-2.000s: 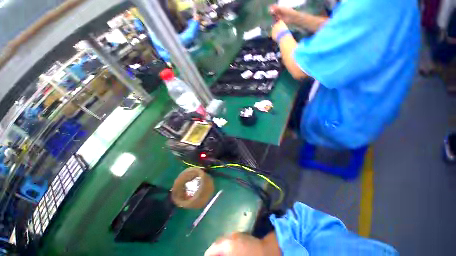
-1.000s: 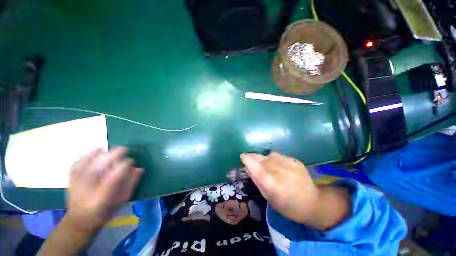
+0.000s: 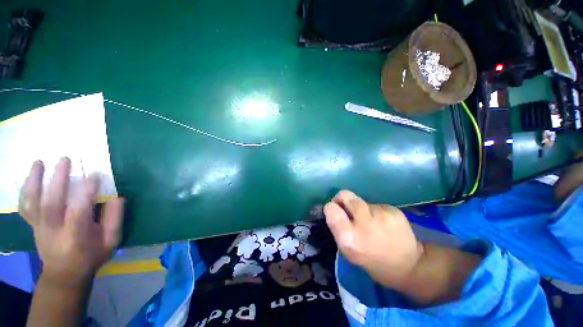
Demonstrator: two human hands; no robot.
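My left hand [image 3: 71, 220] lies over the lower part of the white paper sheet [image 3: 61, 144] at the left, its fingers apart and nothing held. My right hand [image 3: 371, 233] is at the bench's front edge with its fingers curled. A small greyish thing [image 3: 316, 211] shows beside its fingertips; whether the hand grips it cannot be told. The thin solder wire [image 3: 192, 128] runs from the left edge past the paper to mid-bench. The slim silver-white tweezers [image 3: 387, 117] lie right of centre, below the brown pot [image 3: 399, 76] of tiny silvery bits.
A black box-like object [image 3: 364, 22] stands at the back. The soldering station [image 3: 511, 70] with a red light is at the upper right. Black cables and a yellow-green cable [image 3: 476, 134] cross the bench at right. Another person's blue sleeve [image 3: 505, 217] is at the right edge.
The view has swung from the neighbouring worker down to my own bench. Since one second ago, my left hand has moved left onto the paper with its fingers spread. My right hand stays near the front edge.
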